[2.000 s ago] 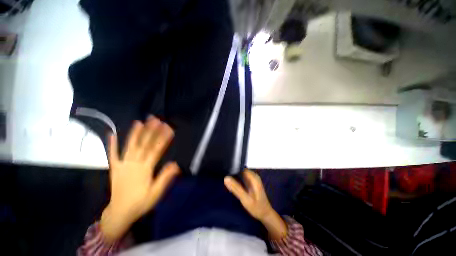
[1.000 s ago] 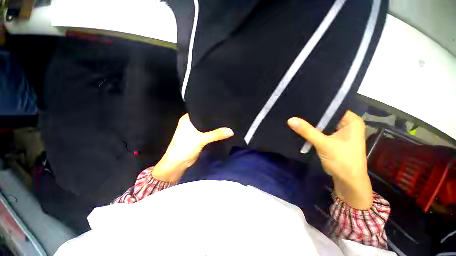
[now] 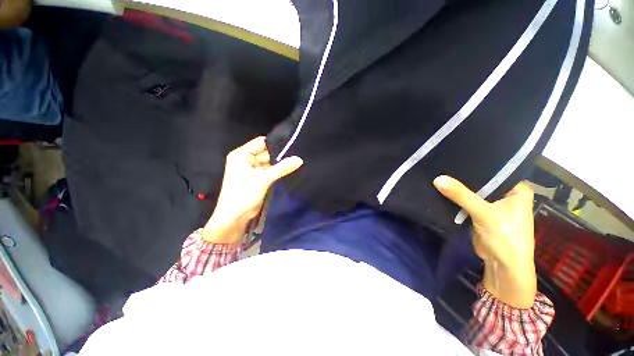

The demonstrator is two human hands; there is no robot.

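Note:
A black garment panel (image 3: pixel 389 97) lies over the table edge and down onto my lap. Two pale stripes (image 3: pixel 464 115) run along its right part, and a thinner pale trim (image 3: pixel 318 83) follows its left edge. My left hand (image 3: pixel 247 184) grips the panel's lower left edge beside the end of the thin trim, thumb on top. My right hand (image 3: pixel 502 226) grips the lower right edge near the end of the outer stripe, thumb on top and fingers hidden beneath or behind the cloth.
The white table edge (image 3: pixel 591 132) shows at the right and upper left. Red plastic baskets (image 3: pixel 584 261) stand low at the right. Dark cloth (image 3: pixel 139 153) fills the left side. A blue-clothed part of a person (image 3: pixel 28 80) is at the upper left.
The view has turned from the machine table down to the lap. Both hands, spread and off the cloth's edges at first, now hold the panel. The left hand has come to the thin trim's end.

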